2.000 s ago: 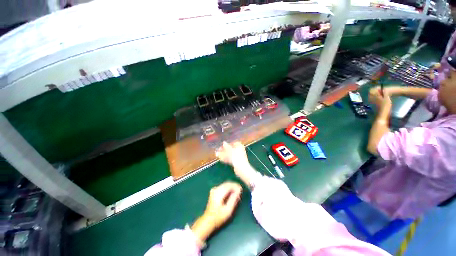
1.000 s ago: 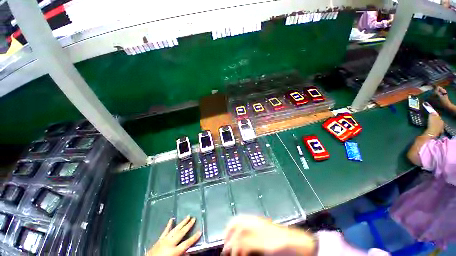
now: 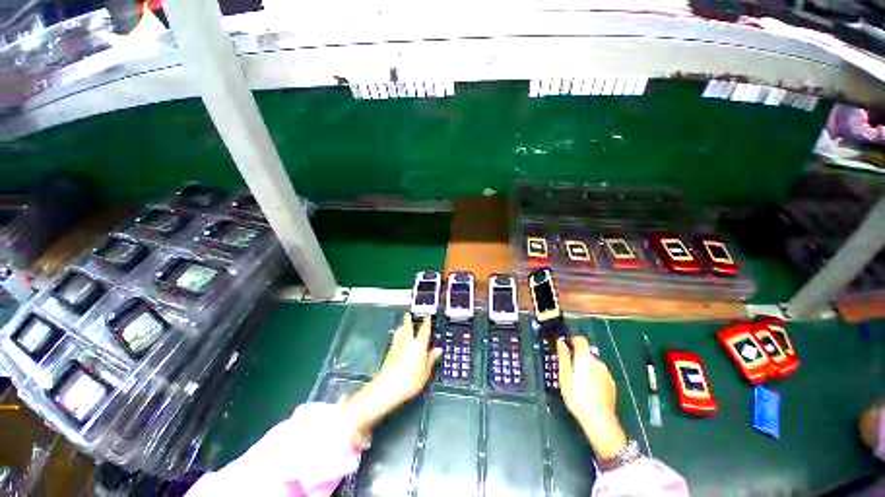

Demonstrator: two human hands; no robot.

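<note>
Four open flip phones stand side by side in the top row of a clear plastic tray (image 3: 451,437) in front of me. My left hand (image 3: 400,367) grips the leftmost open flip phone (image 3: 426,295) at its keypad half, which the fingers mostly hide. My right hand (image 3: 588,390) grips the rightmost open flip phone (image 3: 545,295) by its keypad half; it sits slightly tilted. The two middle open flip phones (image 3: 456,355) (image 3: 505,359) lie untouched, screens up, keypads toward me.
A tray stack (image 3: 146,301) fills the left. A rear tray (image 3: 631,277) holds several red closed phones on a brown board (image 3: 477,238). At right are a pen-like stick (image 3: 652,379), a red phone (image 3: 691,382), more red phones (image 3: 757,349) and a blue packet (image 3: 767,412). A metal post (image 3: 247,146) rises at left.
The view has turned right. My hands have moved from the tray's near side up to the outer two phones and taken hold of them. The clear tray was not in front of me in the oldest frame.
</note>
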